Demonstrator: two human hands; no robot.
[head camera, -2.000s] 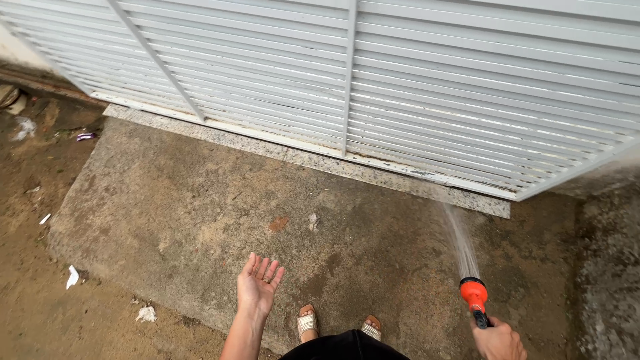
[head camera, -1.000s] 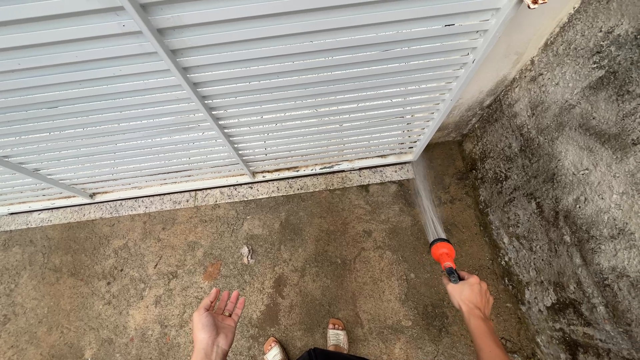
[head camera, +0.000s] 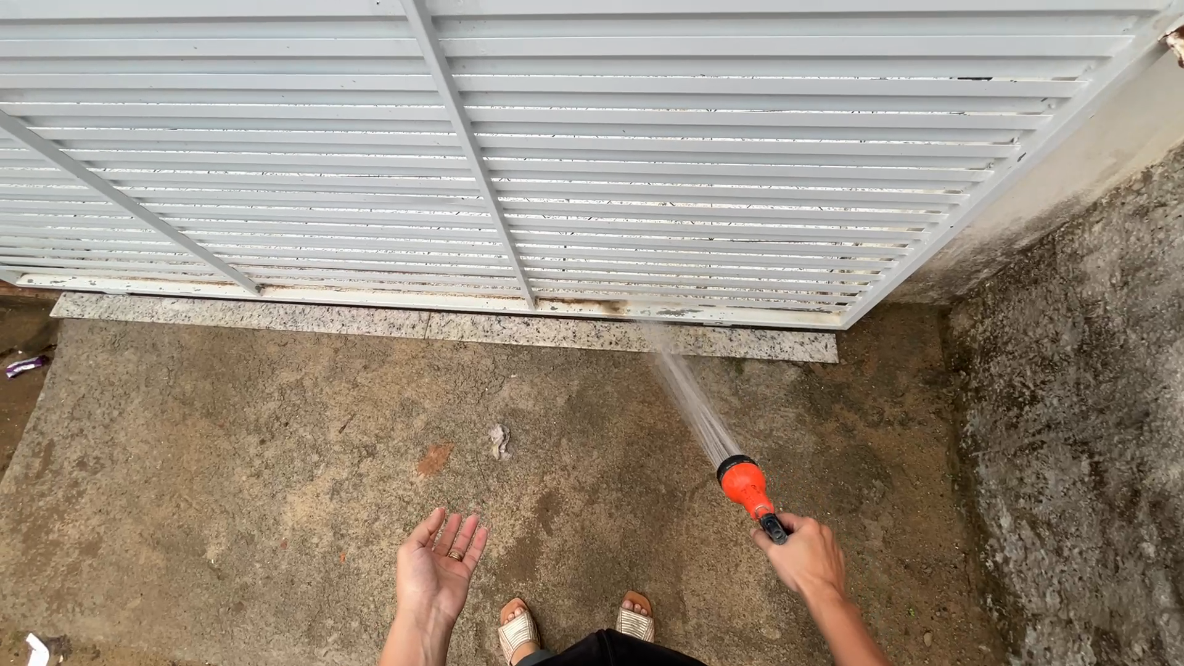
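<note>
My right hand (head camera: 803, 553) grips an orange and black hose spray nozzle (head camera: 745, 486) at the lower right. Water (head camera: 696, 407) fans from its head up and to the left, onto the speckled stone sill (head camera: 555, 335) at the foot of a white slatted metal gate (head camera: 703, 166). My left hand (head camera: 438, 564) is held palm up over the concrete, fingers spread and nothing in it, with a ring on one finger. The hose behind the nozzle is hidden.
My sandalled feet (head camera: 636, 618) stand on the concrete slab (head camera: 305, 481). A crumpled scrap (head camera: 500, 441) lies on it. A rough, stained wall (head camera: 1082, 398) rises at the right. A purple wrapper (head camera: 26, 366) and a white scrap (head camera: 37, 649) lie at the left.
The water has shifted left along the sill from the gate's right corner, where it struck one second ago. The view swung right, then partly back left. My right hand keeps its grip on the nozzle.
</note>
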